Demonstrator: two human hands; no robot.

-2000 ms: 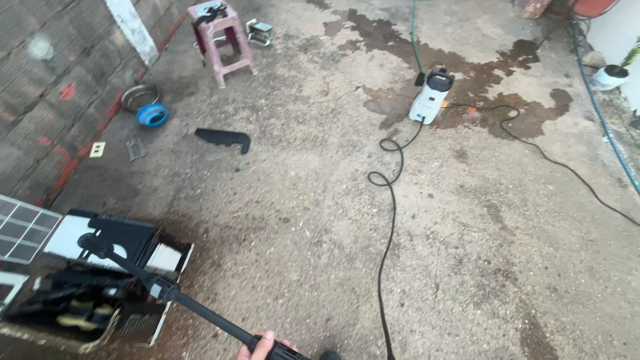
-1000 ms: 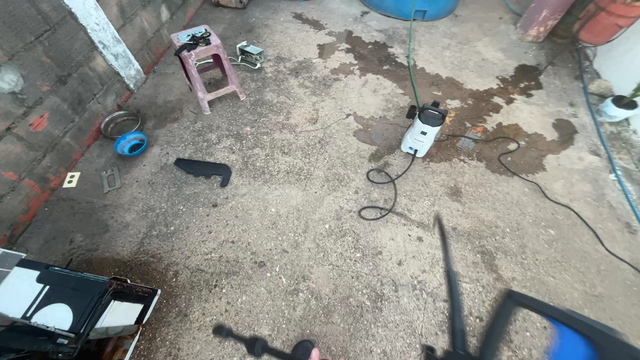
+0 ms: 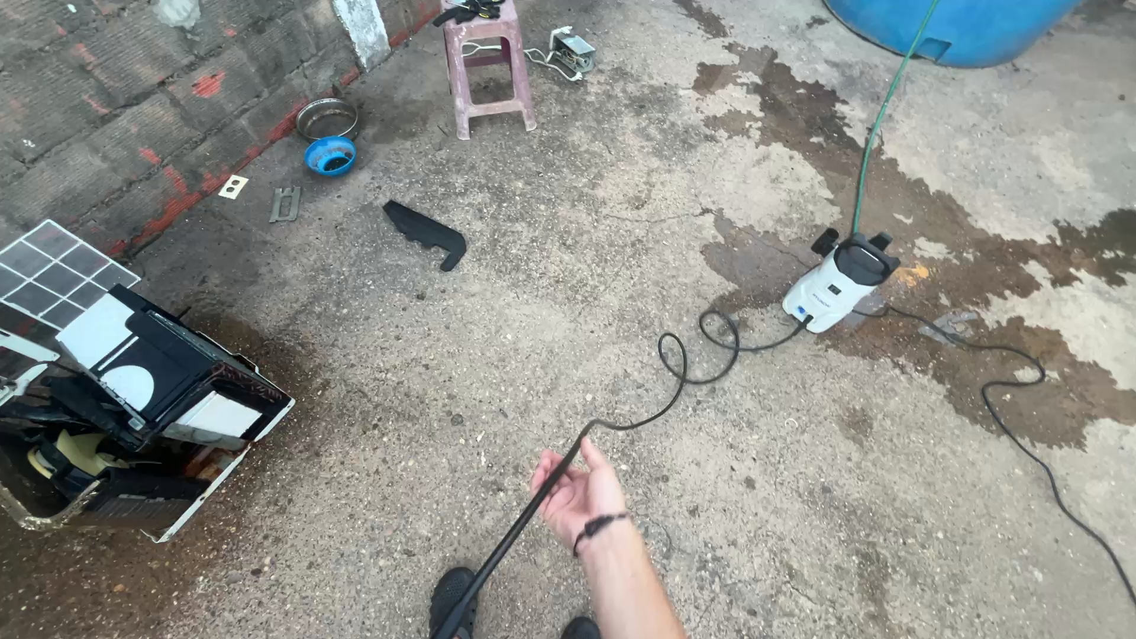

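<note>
My right hand (image 3: 577, 497), palm up with curled fingers and a dark bracelet at the wrist, loosely holds a black pressure-washer hose (image 3: 535, 504). From the hand the hose runs down past my dark shoe (image 3: 451, 596) and out of the bottom edge. Beyond the fingers it bends and loops across the concrete to the white and black pressure washer (image 3: 834, 282), which stands upright at the right. A green hose (image 3: 874, 142) leads up from the washer's top. My left hand is out of view.
At left lies an opened appliance housing (image 3: 213, 417) beside a white-framed grille (image 3: 55, 271). A black plastic part (image 3: 426, 232), blue bowl (image 3: 329, 156), metal pan (image 3: 327, 119) and plastic stool (image 3: 490, 108) are farther off. A blue tub (image 3: 963, 31) and power cable (image 3: 1021, 433) are right.
The black spray lance seen at the bottom earlier, and the blue-black part at lower right one second ago, are out of view. My right hand has come into view on the hose.
</note>
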